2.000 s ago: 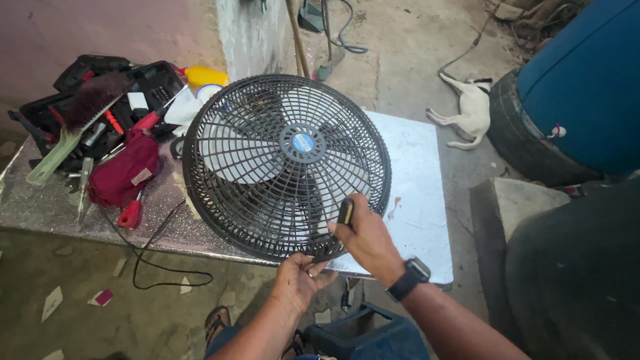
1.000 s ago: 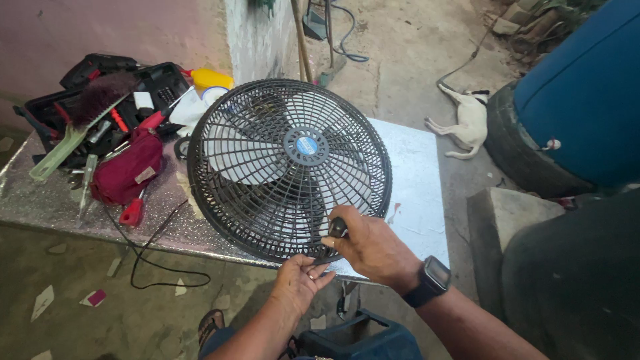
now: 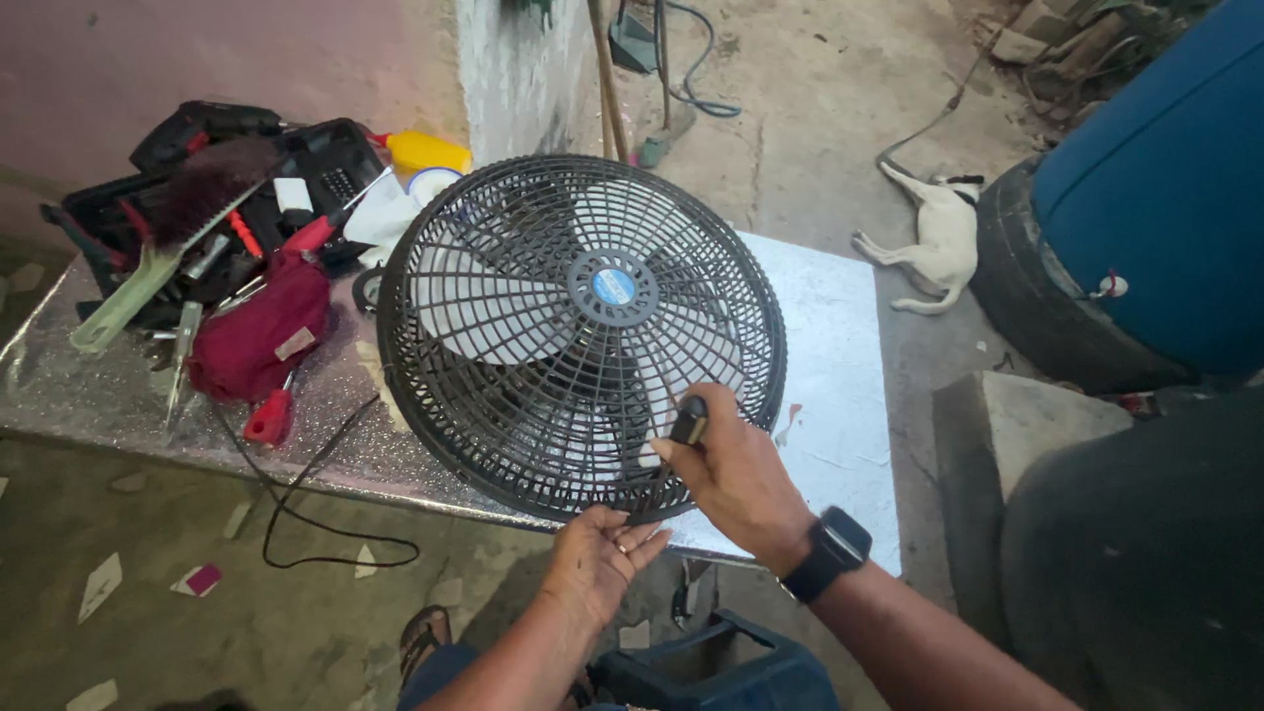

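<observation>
A round fan head (image 3: 612, 286) in a black plastic grille lies face up on the table, with pale blades behind the bars. My right hand (image 3: 736, 474), with a smartwatch on its wrist, is closed around the dark handle of a tool (image 3: 688, 420), probably a screwdriver, over the grille's lower right part. The tool's tip is hidden. My left hand (image 3: 602, 553) is at the near rim of the grille, its fingers spread and touching or supporting the edge; how firmly they grip is unclear.
An open black tool case (image 3: 336, 148), a brush (image 3: 128, 296), a maroon pouch (image 3: 262, 331) and a red-handled tool (image 3: 269, 420) crowd the table's left. A black cable (image 3: 281, 509) hangs over the front edge. A white dog (image 3: 933, 242) lies beside a blue barrel (image 3: 1165, 197).
My right hand has stayed over the lower right of the grille, while its grip and wrist have turned around the tool handle. My left hand has stayed at the near rim.
</observation>
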